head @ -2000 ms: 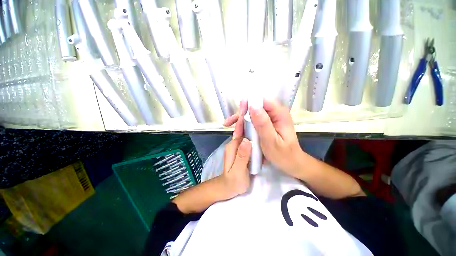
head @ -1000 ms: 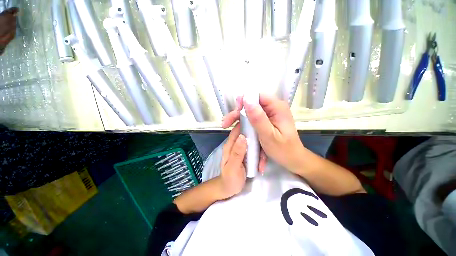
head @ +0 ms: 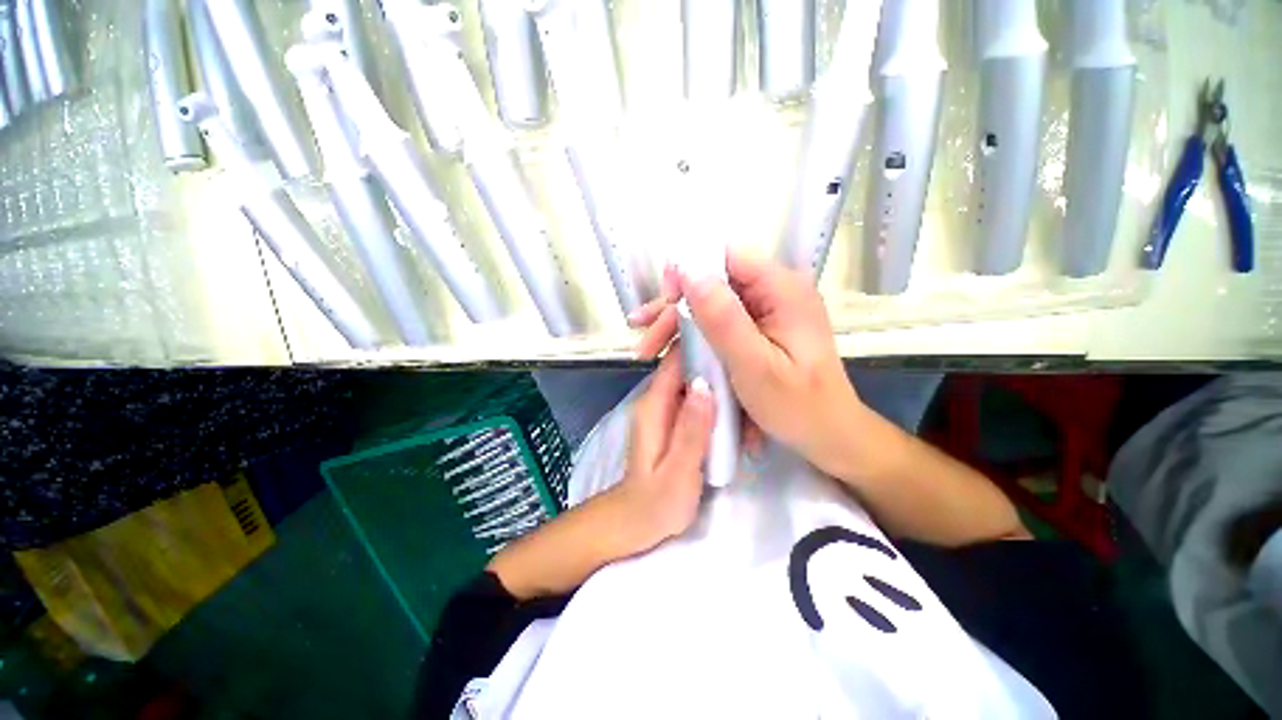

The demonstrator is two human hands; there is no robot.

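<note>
A silver-grey handpiece unit [head: 723,447] is held upright over my lap at the bench edge, its white upper part washed out by glare, with a small dark dot at the tip. My left hand [head: 667,457] grips the grey body from the left, thumb on its side. My right hand [head: 787,359] pinches the upper part, where body and white neck meet. Whether a small part sits between the fingertips cannot be told. More units [head: 900,183] lie in a row on clear plastic trays beyond my hands.
Blue-handled cutters [head: 1205,183] lie at the bench's right. A green crate [head: 368,513] with slim silver or white pieces is below the bench edge at left. A yellow bag or sheet [head: 141,563] lies lower left. Another person's grey-clothed part [head: 1195,506] shows at right.
My hands stay on the unit with small finger shifts; the grey body has tilted slightly. The hand seen at the upper left edge one second ago is gone.
</note>
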